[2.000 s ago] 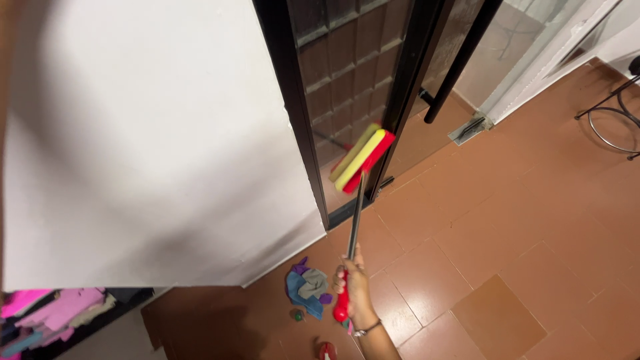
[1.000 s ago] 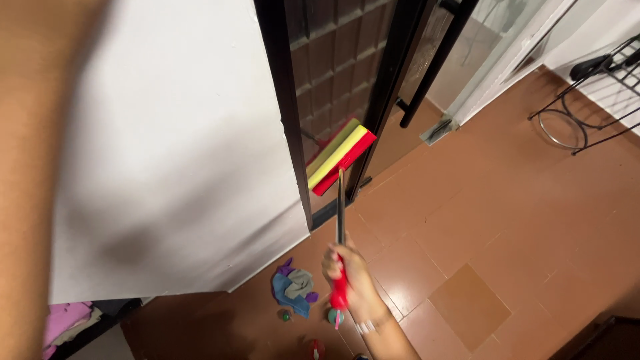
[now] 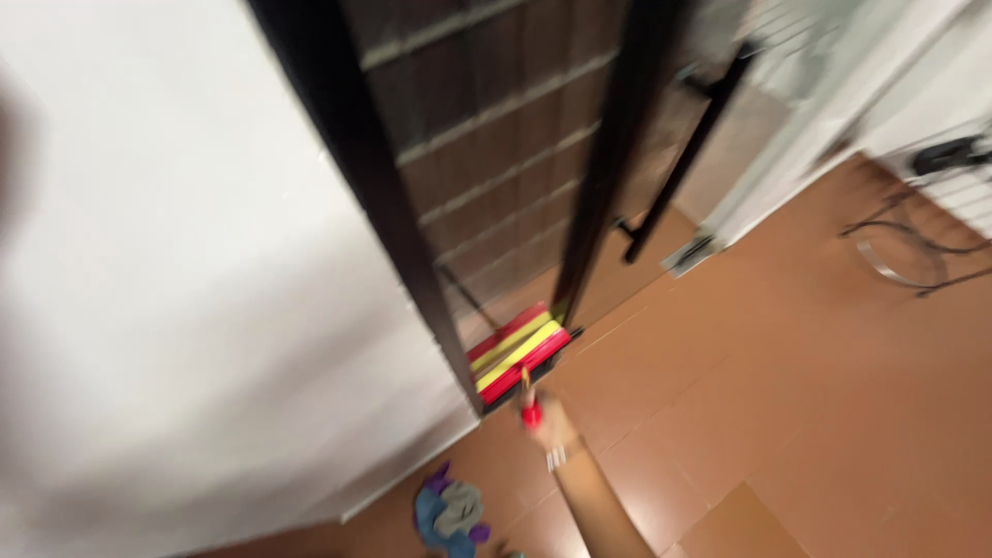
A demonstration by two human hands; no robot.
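Observation:
My right hand (image 3: 552, 422) is closed around the red grip of a squeegee, its arm reaching up from the bottom edge. The squeegee's red and yellow head (image 3: 523, 363) lies near the foot of a black-framed glass panel (image 3: 496, 155), at the bottom end of the pane. Its reflection shows in the glass just beyond it. Whether the head touches the glass cannot be told for certain. My left hand is not in view; only a blurred skin-coloured patch shows at the left edge.
A white wall (image 3: 194, 271) fills the left. A glass door with a black bar handle (image 3: 690, 155) and metal floor fitting (image 3: 690, 256) stands at right. A metal-framed piece of furniture (image 3: 914, 240) is far right. A blue, grey and purple cloth item (image 3: 449, 511) lies on the tiled floor.
The squeegee head has moved down the glass panel to its foot, and my right hand has gone with it. A blurred arm, large at the left one second ago, has mostly left the view.

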